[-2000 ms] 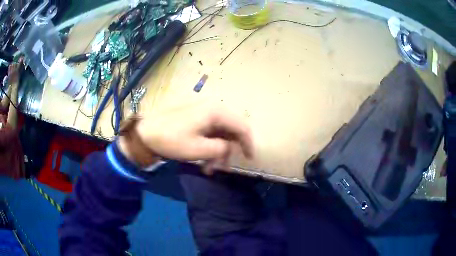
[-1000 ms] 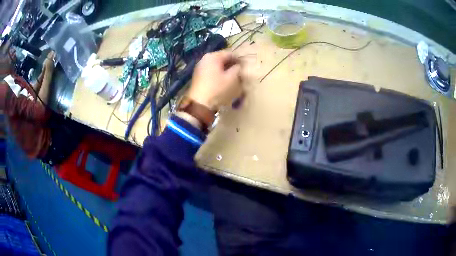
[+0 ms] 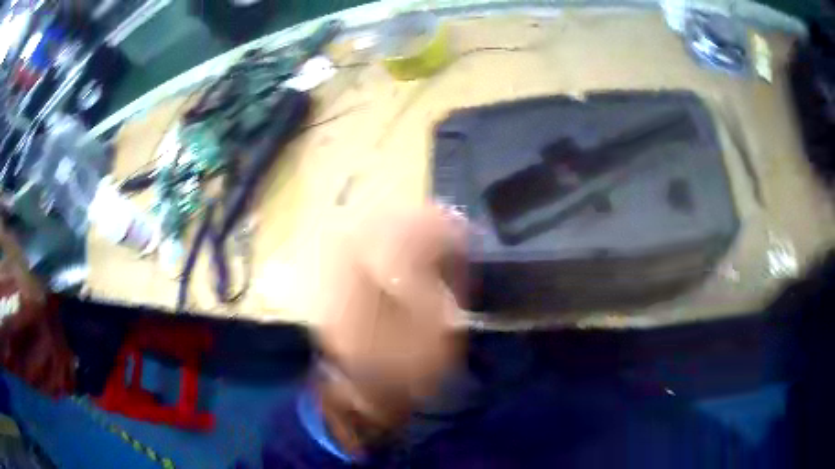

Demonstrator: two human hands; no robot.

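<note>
The black speaker cabinet (image 3: 632,224) lies flat near the bench's front edge, its microphone-shaped recess facing up. Its port panel (image 3: 450,169) is at the left end. My left hand (image 3: 394,302) is strongly blurred, at the cabinet's front left corner. Its fingertips overlap the lower part of the port panel end; whether they touch or hold anything cannot be told. My right hand is not in view; a dark shape, perhaps a sleeve, shows at the right edge.
The black microphone (image 3: 265,151) and blue-handled side cutters (image 3: 218,252) lie left, beside scrap circuit boards (image 3: 188,174). A yellow roll (image 3: 417,59) and a loose speaker driver (image 3: 714,41) are at the back. A red stool (image 3: 160,376) stands below left. Another person's arm (image 3: 32,321) shows far left.
The cabinet went from tilted over the bench edge to lying flat. My left hand moved to the small dark piece near the microphone, then back toward me to the cabinet's left end. The view has shifted.
</note>
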